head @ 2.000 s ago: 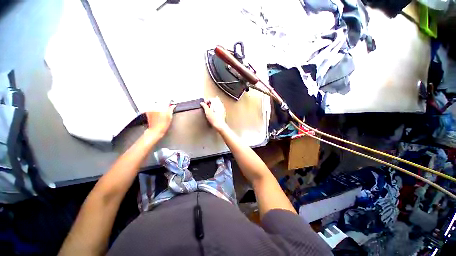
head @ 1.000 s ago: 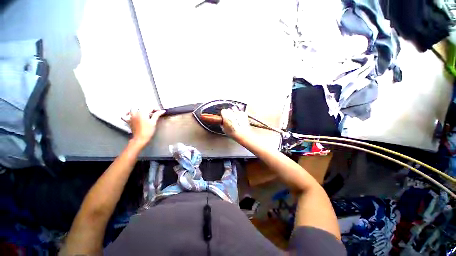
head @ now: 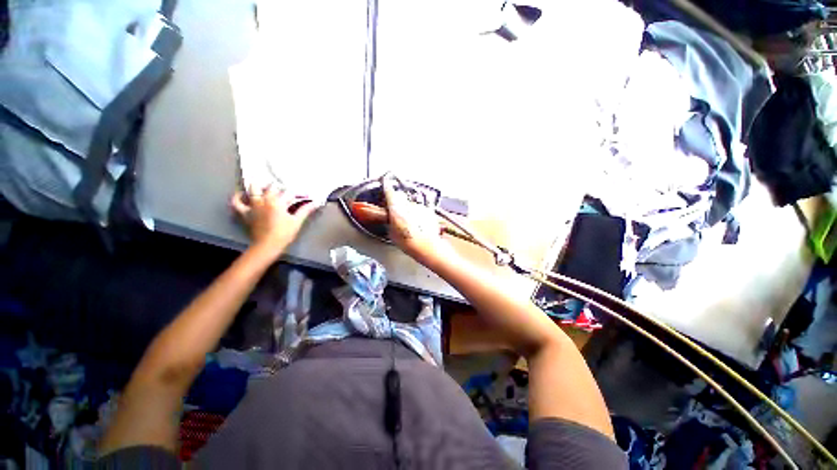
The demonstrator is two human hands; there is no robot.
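A white garment panel (head: 303,101), washed out by glare, lies on the pale table with a dark line running away from me. A dark strip (head: 453,207) runs along its near edge and shows on both sides of the steam iron. My right hand (head: 412,220) grips the orange-brown handle of the steam iron (head: 367,213), whose pointed tip faces left on the strip. My left hand (head: 273,217) is at the strip's left end, left of the iron's tip. Its fingers are spread on the panel's near edge; thumb and index reach toward the strip. Whether they pinch it is unclear.
Grey-white pieces with dark bands (head: 69,92) hang over the left table edge. A crumpled grey and white heap (head: 697,138) lies at right. A flat black square (head: 592,257) is right of the table's corner. Two yellow-tan hoses (head: 661,341) run right from the iron. Cloth heaps lie below.
Two seconds ago the iron stood unheld and both hands held the strip. Since then my right hand has taken the iron and set it on the strip. It has since moved left along the strip.
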